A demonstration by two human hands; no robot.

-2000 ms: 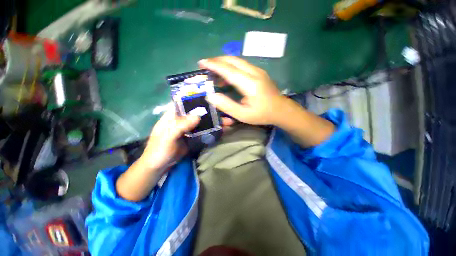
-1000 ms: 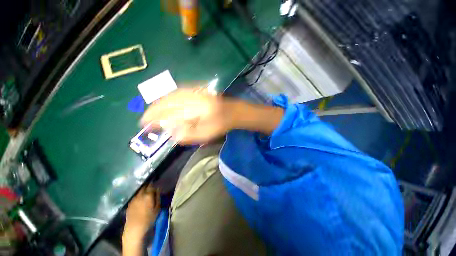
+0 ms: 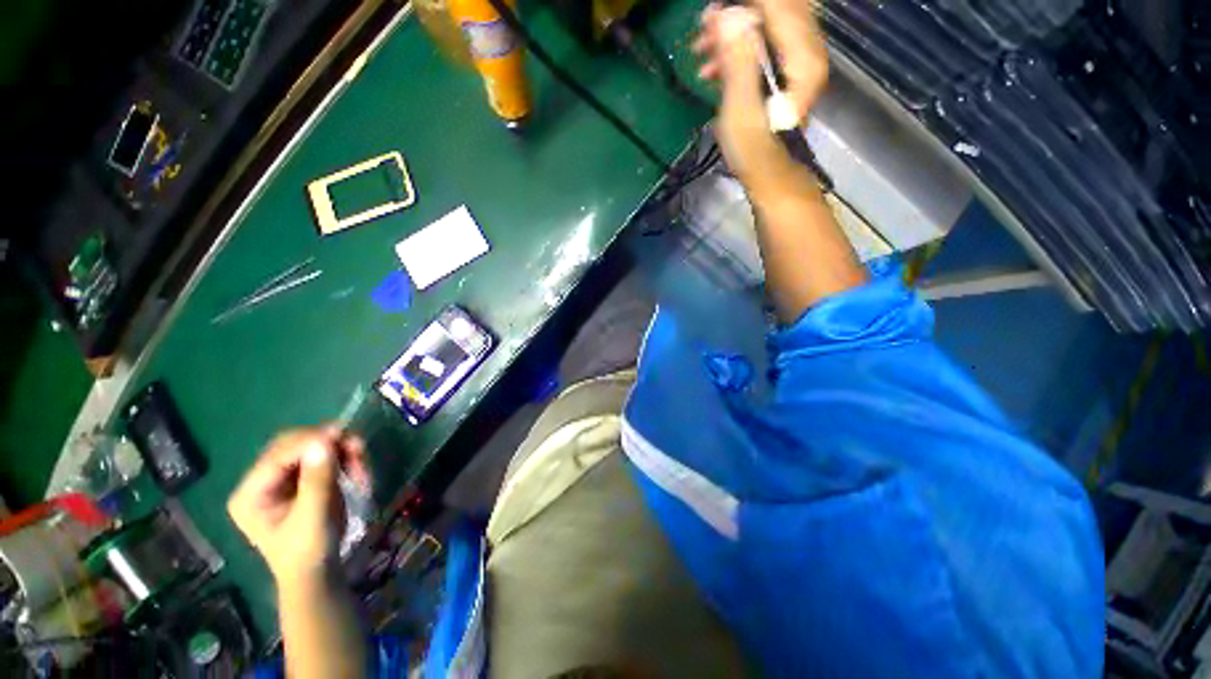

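Observation:
The phone housing with LCD module [image 3: 436, 365] lies on the green mat near the bench's front edge, untouched, its bright frame up. My right hand [image 3: 764, 73] is raised at the top right, closed around the soldering iron [image 3: 781, 112], whose slim cream-and-black body shows below the fingers; its tip is hard to make out. My left hand [image 3: 295, 497] is at the bench's front edge, lower left of the housing, thumb and fingertips close together. Whether it pinches a thin strand cannot be told; a blurred pale thing shows beside it.
A white card [image 3: 444, 247], blue pick [image 3: 393, 292], pale front bezel [image 3: 322, 208] and tweezers [image 3: 270, 289] lie beyond the housing. A yellow-orange electric screwdriver [image 3: 493, 60] is at the top. A black phone [image 3: 165, 438] and solder spool [image 3: 133, 570] are left. Stacked trays [image 3: 1023, 159] stand right.
My right hand has left the housing and moved up and right, now with the soldering iron. My left hand has risen from below the bench edge. The housing rests on the mat.

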